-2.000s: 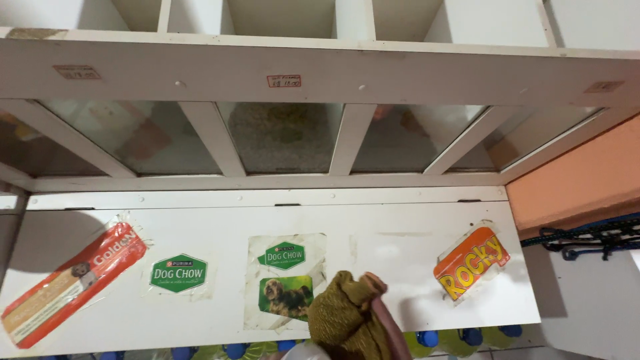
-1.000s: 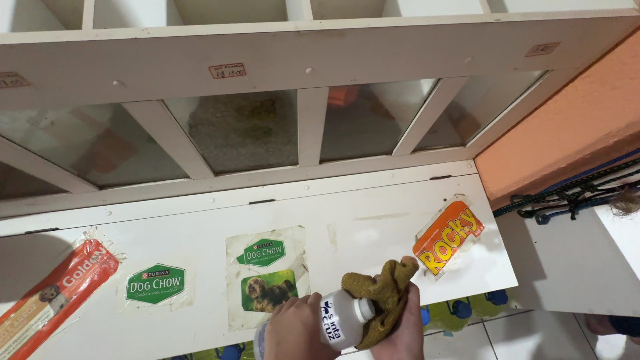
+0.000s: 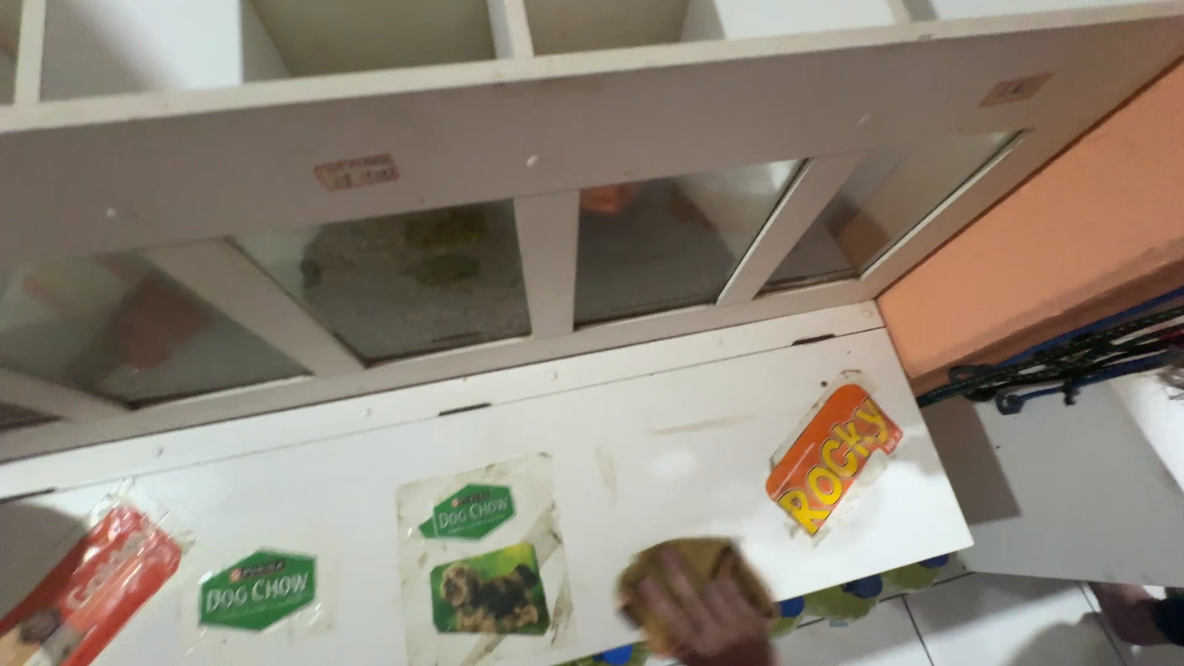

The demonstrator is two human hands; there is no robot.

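Observation:
A blurred hand, which looks like my right hand (image 3: 708,606), lies with fingers spread on a brown cloth (image 3: 680,555), pressing it flat on the white hinged lid (image 3: 684,481) near its front edge. Left of the cloth, a worn sticker with a dog picture (image 3: 490,589) is stuck to the lid; farther left is a green Dog Chow sticker (image 3: 257,589). The orange Rocky sticker (image 3: 832,458) is to the right of the cloth. A red and orange sticker (image 3: 92,587) shows at the far left. My left hand and the bottle are out of view.
Behind the lid rises a white cabinet front (image 3: 546,268) with glass panes, open compartments above it. An orange wall (image 3: 1045,240) is at the right, with dark leashes or cords (image 3: 1064,361) hanging by it. Blue-capped bottles (image 3: 860,592) stand below the lid's front edge; someone's foot (image 3: 1124,610) shows lower right.
One second ago the hands held a white bottle against the cloth; now the bottle is out of view and the cloth is flat on the lid under one hand. The view has shifted right.

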